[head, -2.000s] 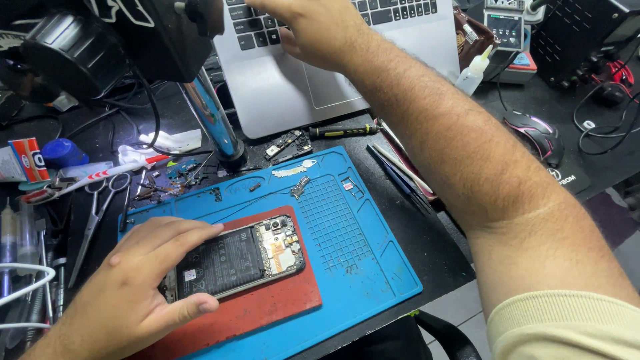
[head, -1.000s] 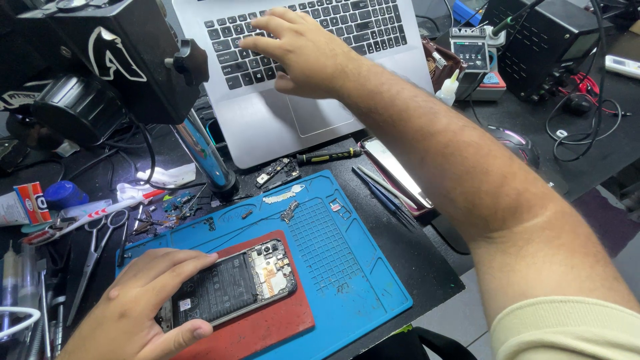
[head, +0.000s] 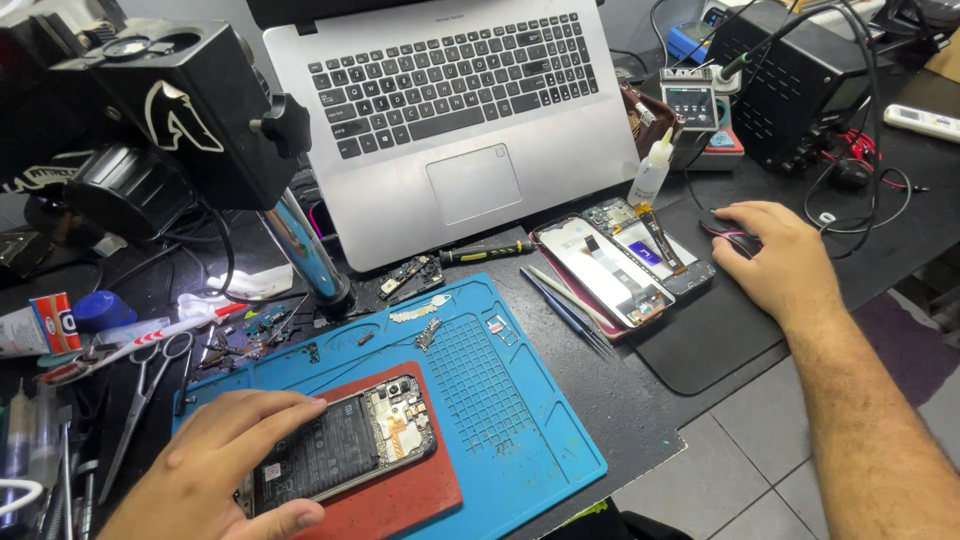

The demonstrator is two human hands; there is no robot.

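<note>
My left hand (head: 225,465) rests over an opened smartphone (head: 349,442), thumb at its lower edge and fingers across the battery; the palm hides its left end. Battery and circuit board are exposed. The phone lies on a red pad (head: 442,487) on a blue silicone repair mat (head: 574,450). My right hand (head: 780,262) is curved over a wired computer mouse (head: 731,238) on a black mouse pad (head: 697,367). An open laptop (head: 390,202) stands behind the mat. Left of the mouse lies another disassembled phone (head: 600,270), beside blue tweezers (head: 562,309).
A microscope stand's metal post (head: 307,247) rises behind the mat. Scissors (head: 142,397), a toothbrush (head: 161,330) and small parts lie left. A screwdriver (head: 487,252) lies below the laptop. A dropper bottle (head: 651,176), soldering station (head: 690,109) and black bench unit (head: 787,90) stand behind right.
My right hand has moved from the laptop keyboard to the mouse on the right. The left hand stays at the opened phone. The view has shifted, showing more of the right side.
</note>
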